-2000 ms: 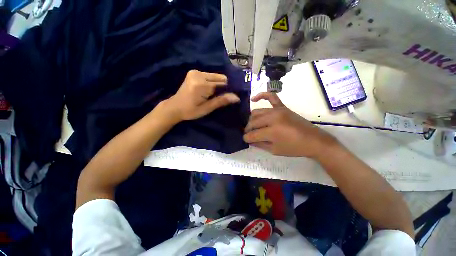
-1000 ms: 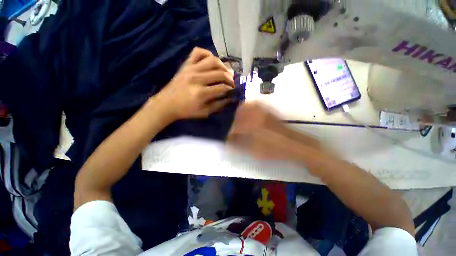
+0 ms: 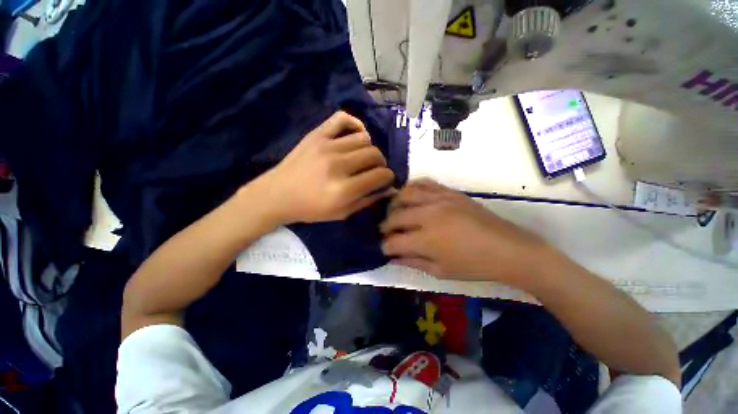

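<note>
A dark navy garment piece lies on the white table, its right edge running up to the presser foot of the off-white sewing machine. My left hand lies on the cloth below the needle area, fingers curled, gripping the cloth near its right edge. My right hand is slightly blurred beside it, with fingertips on the cloth's right edge; whether it pinches the cloth cannot be told. The needle tip is hidden.
A lit smartphone with a white cable lies under the machine arm. Bundled navy garments are heaped at left. Striped cloth hangs lower left. The table's front edge shows faint ruler marks. Dark fabric strips lie lower right.
My left hand has moved down toward my right hand since a second ago. The lower end of the cloth now reaches the table's front edge. The view has shifted slightly.
</note>
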